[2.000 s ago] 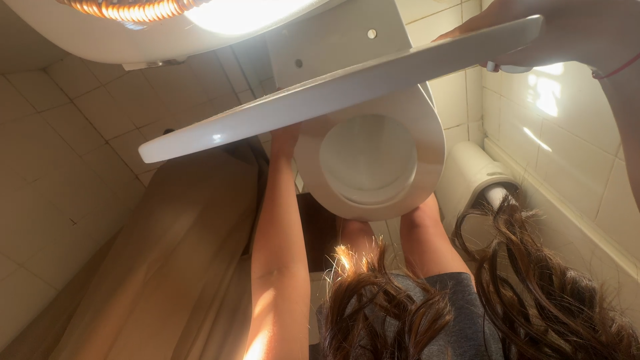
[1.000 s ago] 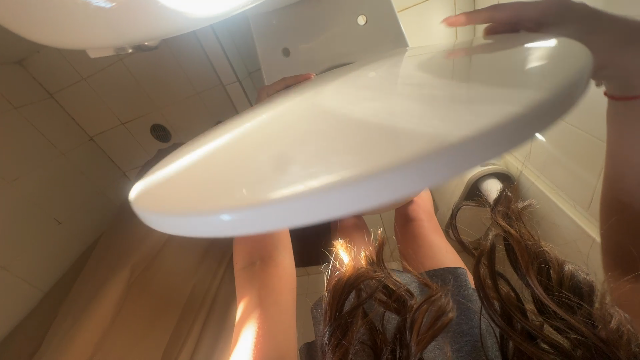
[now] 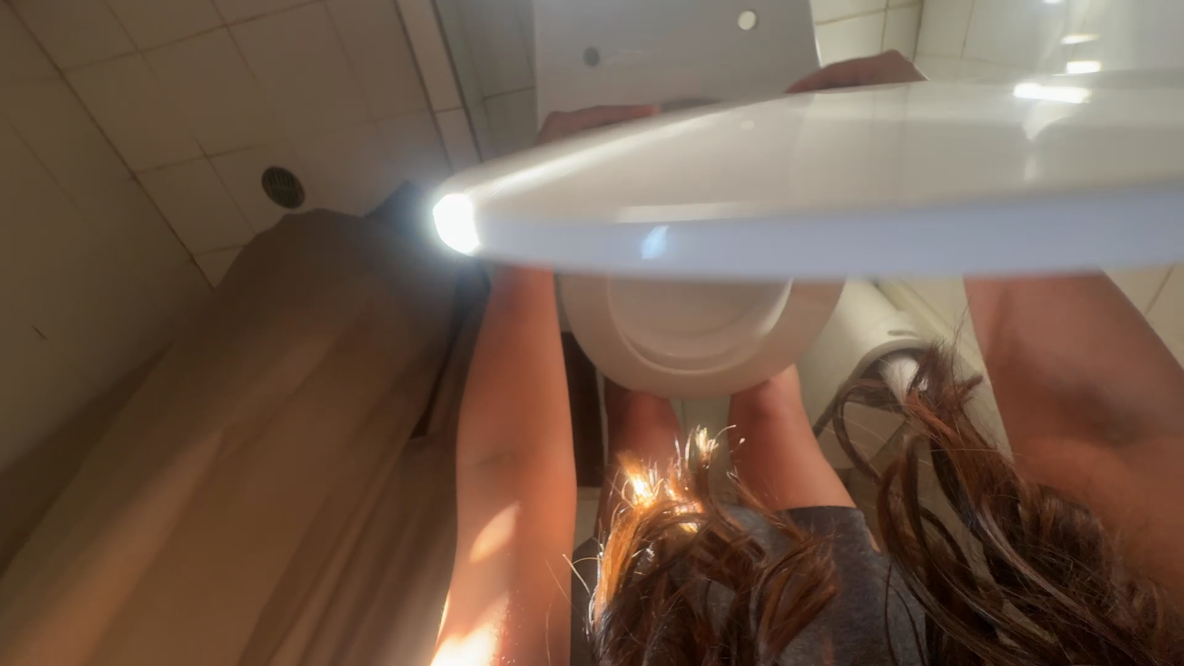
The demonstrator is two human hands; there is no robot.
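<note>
A glossy white, rounded panel, which looks like a toilet lid (image 3: 786, 199), is tilted nearly edge-on above a white toilet bowl (image 3: 684, 365). At its far left edge my left hand (image 3: 597, 120) grips it, the fingertips partly hidden. My right hand (image 3: 860, 72) is on the far edge farther right; the forearm passes beneath the panel and most of the hand is hidden. Behind both hands, a pale flat surface (image 3: 671, 42) has two round holes. The panel covers the rear of the bowl.
A brown curtain (image 3: 231, 444) hangs at left, beside a tiled floor with a round drain (image 3: 282, 187). Right of the bowl stands a white cylindrical holder (image 3: 865, 324) with a white thing inside. Long hair (image 3: 712, 573) hangs over my lap and bare knees.
The panel has shifted right in view, uncovering the front of the bowl. My right hand has moved from the panel's upper right end to its far edge. The white fixture at upper left has left view.
</note>
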